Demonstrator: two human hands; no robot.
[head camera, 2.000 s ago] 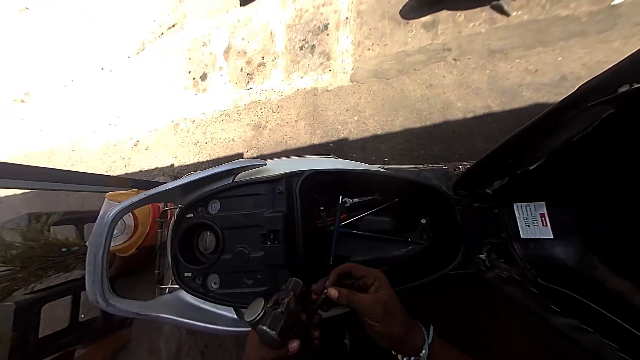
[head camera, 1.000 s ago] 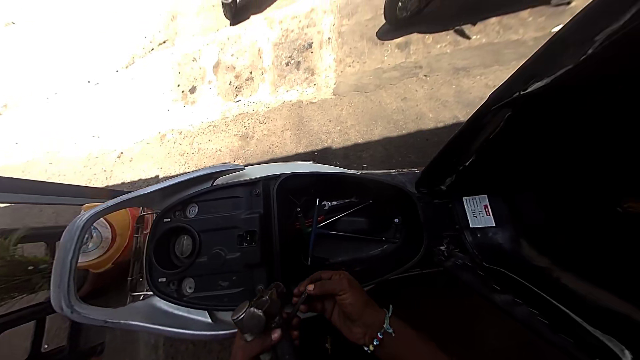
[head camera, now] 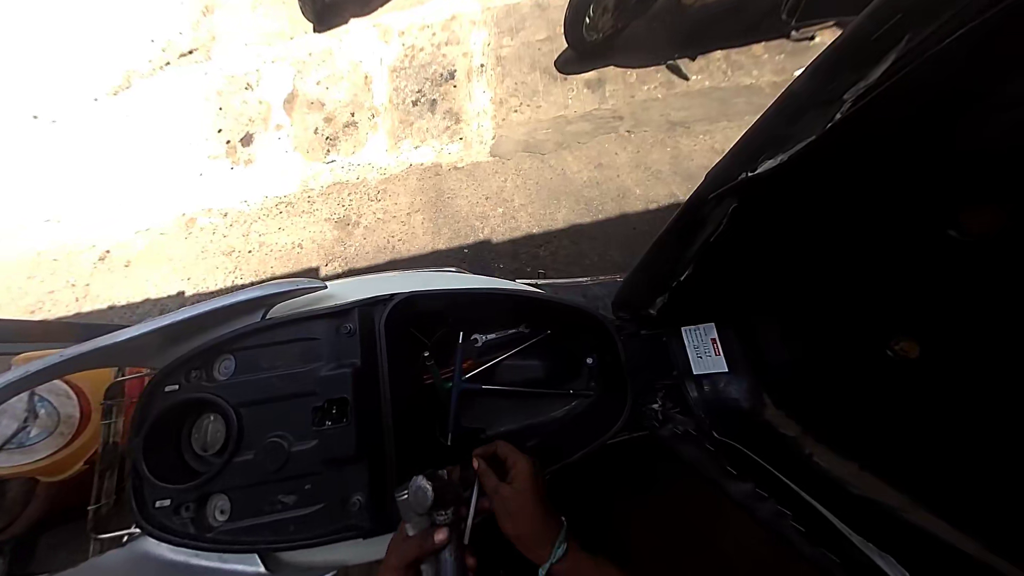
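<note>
My left hand [head camera: 416, 550] is closed around a metal part with a rounded end [head camera: 420, 494], whose exact kind I cannot tell, at the bottom middle. Close to its right, my right hand [head camera: 516, 496] pinches a thin metal rod [head camera: 472, 512] between thumb and fingertips; the rod's lower end reaches the left hand. Both hands are over the near edge of a scooter's open under-seat storage bin [head camera: 512, 432]. Inside the bin lie a wrench [head camera: 500, 336], a blue-handled tool [head camera: 457, 392] and several thin rods, one of them pale [head camera: 508, 354].
Left of the bin are the black tank cover panel [head camera: 304, 472], a round fuel cap [head camera: 209, 434] and the silver grab rail [head camera: 216, 308]. The raised seat [head camera: 864, 320] stands at the right. An orange container [head camera: 88, 392] is at far left. Parked vehicle wheels [head camera: 596, 20] show beyond the pavement.
The thin metal rod in my right hand now shows plainly, pointing down toward the left hand. Both hands stay close together at the bin's near edge. The view has shifted somewhat.
</note>
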